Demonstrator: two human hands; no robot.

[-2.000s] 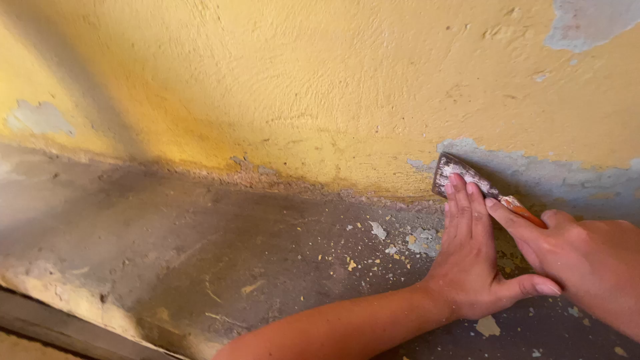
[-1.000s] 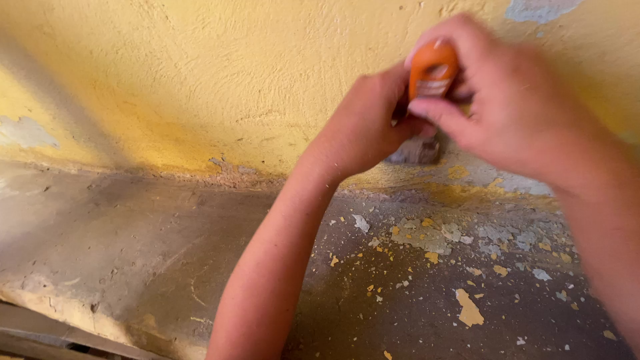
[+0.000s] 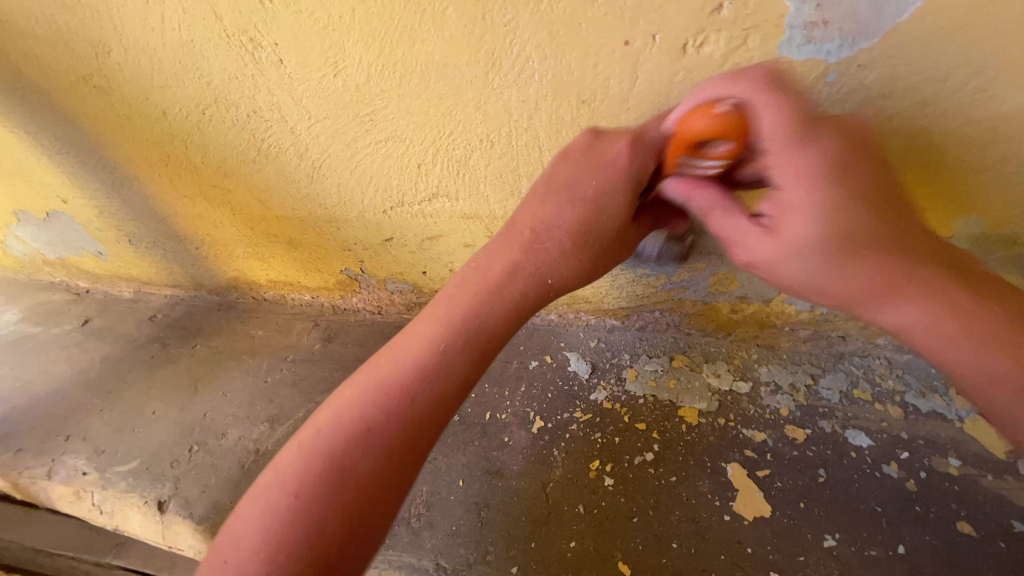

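My right hand (image 3: 808,184), blurred, grips the orange handle of a paint scraper (image 3: 707,138), held upright with its blade down. The blurred metal blade shows below my hands, against the foot of the yellow painted wall (image 3: 384,120). My left hand (image 3: 588,200) is closed around the lower part of the scraper, its fingers mostly hidden behind the hand. Grey bare patches show on the wall by the blade. Beneath lie yellow and grey paint flakes (image 3: 750,491).
A dark grey-brown cement ledge (image 3: 200,384) runs along the wall, with a chipped front edge (image 3: 104,500) at lower left. More bare patches mark the wall at upper right (image 3: 840,28) and at left (image 3: 54,235).
Two seconds ago the scraper lay tilted, with my left fingers flat on its blade; since then its handle has been raised and my left hand has closed around it. More flakes show on the ledge.
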